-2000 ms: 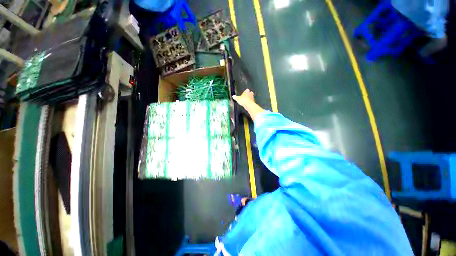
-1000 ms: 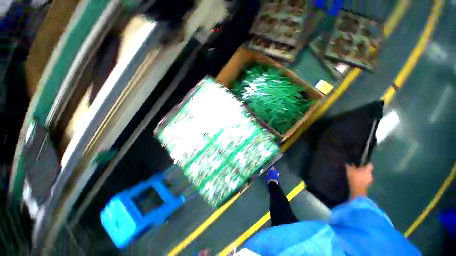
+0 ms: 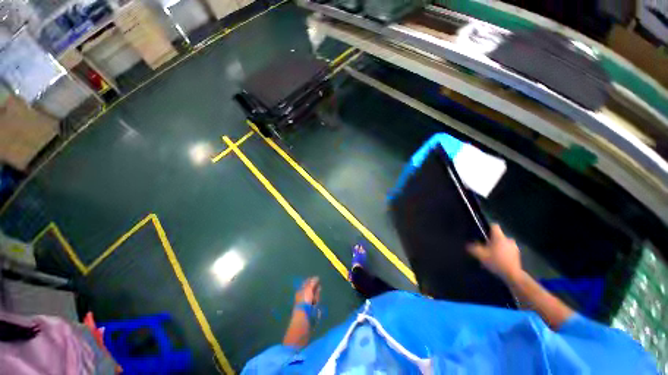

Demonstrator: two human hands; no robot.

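My right hand [image 3: 500,253] grips the long edge of a black tray [image 3: 439,231], with the thumb on its near face. The tray hangs tilted, nearly upright, at my right side above the floor. It hides part of a light blue stool with a white item on it. My left hand [image 3: 308,291] hangs over the floor, slightly blurred, and holds nothing that shows. A blue band [image 3: 307,308] is around the left wrist.
A stack of black trays [image 3: 286,88] stands low on the floor ahead. The conveyor bench [image 3: 505,84] runs along the right, with a dark tray [image 3: 553,66] on it. Green panels [image 3: 644,304] are at the right edge. A person in pink [image 3: 47,340] is beside a blue stool [image 3: 146,344] at lower left.
The view has turned from the box of green strips to the floor and tray stack. The black tray remains in my right hand. My left hand has come clearly into view.
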